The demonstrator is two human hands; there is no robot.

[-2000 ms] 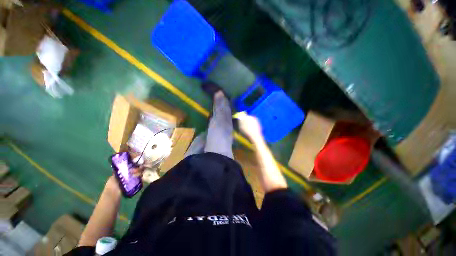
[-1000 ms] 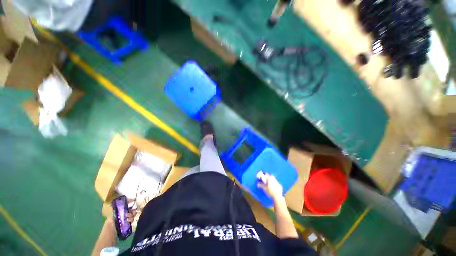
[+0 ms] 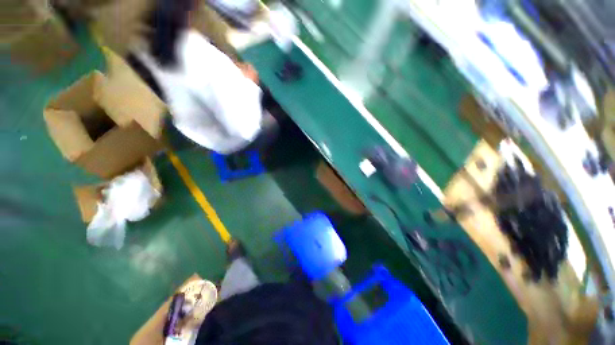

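Note:
A dark smartphone (image 3: pixel 174 313) with a dim purple screen is near the bottom edge, left of my dark top. A round cream fan-like grille (image 3: pixel 200 295) is right beside it. My left hand is blurred and mostly cut off at the phone; its fingers are not clear. My right hand is out of the picture. A blue plastic stool (image 3: pixel 314 244) is right of my leg. A second blue stool (image 3: pixel 398 317) is nearer, cut off by the bottom edge.
The green bench (image 3: pixel 337 145) runs diagonally, with black cables (image 3: pixel 448 259) and a heap of black parts (image 3: pixel 533 219). A person in white (image 3: pixel 212 94) is at its far end, by another blue stool (image 3: pixel 238 164). An open carton (image 3: pixel 108 128) and white plastic bag (image 3: pixel 125 202) are at left.
The view has swung up and along the bench, bringing the person and bench end into view. My right hand and the red basin have left the picture. The phone is nearer the bottom edge.

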